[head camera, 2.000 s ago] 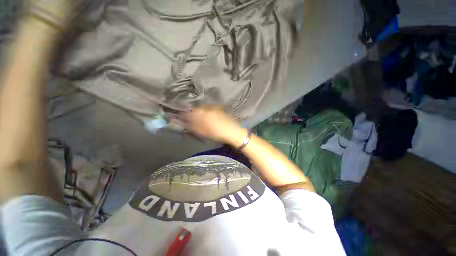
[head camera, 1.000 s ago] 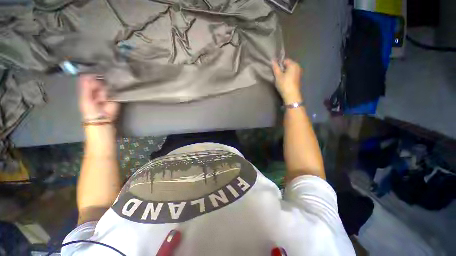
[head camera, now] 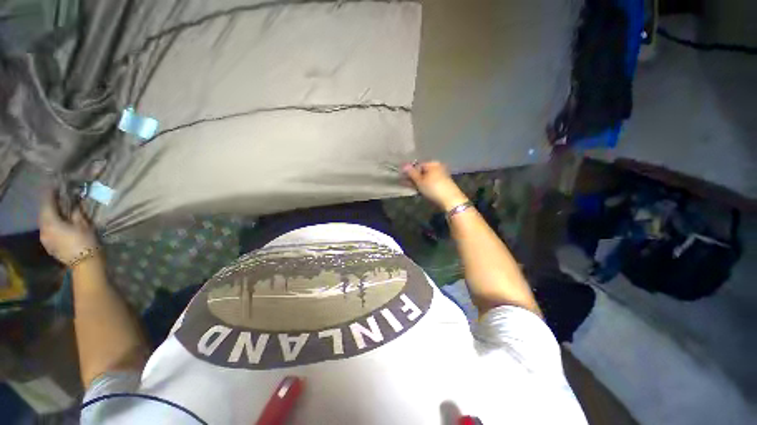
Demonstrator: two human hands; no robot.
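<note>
A grey-beige garment piece point(head camera: 274, 75) lies spread over the ironing table point(head camera: 490, 91), flat in the middle and bunched at the far left. Two dark puckered seams run across it. Two pale blue stickers point(head camera: 138, 124) show on its left part. My left hand point(head camera: 66, 228) grips the garment's near left edge beside the lower sticker; the fingertips are partly hidden by cloth. My right hand point(head camera: 432, 181) pinches the near right corner at the table's front edge. The near edge is stretched between both hands.
Dark and blue cloth point(head camera: 606, 79) hangs at the table's right end. A heap of dark cloth point(head camera: 681, 241) lies at the lower right, near whitish cloth point(head camera: 639, 357). Green patterned floor point(head camera: 183, 249) shows below the table. A yellow item point(head camera: 12, 278) is at the far left.
The garment was wrinkled and bunched; it now lies flatter, with its seams showing. My left hand has moved left and down, my right hand slightly left and towards me.
</note>
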